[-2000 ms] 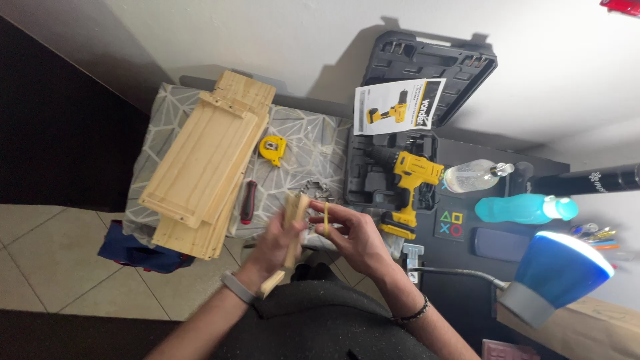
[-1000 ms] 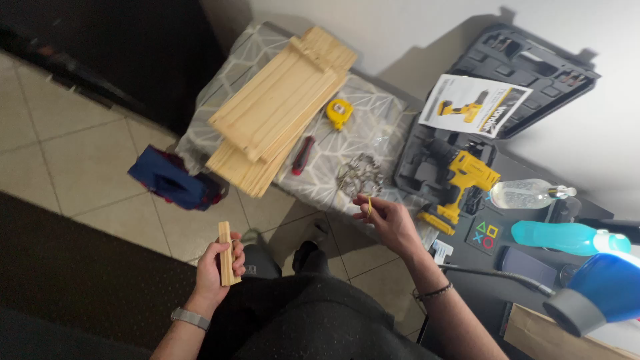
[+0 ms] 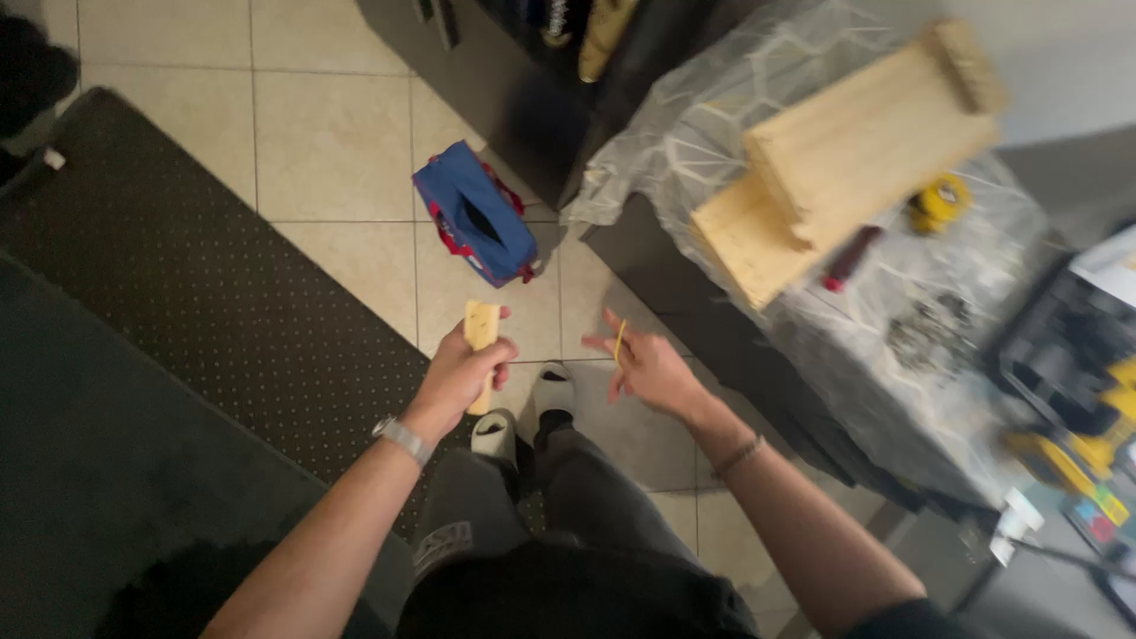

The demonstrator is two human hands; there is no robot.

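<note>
My left hand (image 3: 466, 368) is closed around a short strip of light wood (image 3: 481, 327), held upright over the floor. A thin yellow band (image 3: 619, 342), which looks like a rubber band, loops around fingers of my right hand (image 3: 643, 364); those fingers are spread and slightly blurred. Stacked wooden panels or boxes (image 3: 870, 146) lie on a patterned cloth (image 3: 710, 146) to the right. Near them are a yellow tape measure (image 3: 939, 202), a red and dark hand tool (image 3: 852, 257) and a heap of small metal pieces (image 3: 932, 333).
A blue bag with red trim (image 3: 479, 213) sits on the tiled floor beyond my hands. A dark dotted mat (image 3: 231, 293) covers the floor at left. At the right edge are a dark tool case (image 3: 1056, 328) and a partly visible yellow power drill (image 3: 1065, 457).
The view has swung left toward the floor and the bag. My hands, close together at the wood two seconds ago, are now apart; the wood has stayed in my left hand.
</note>
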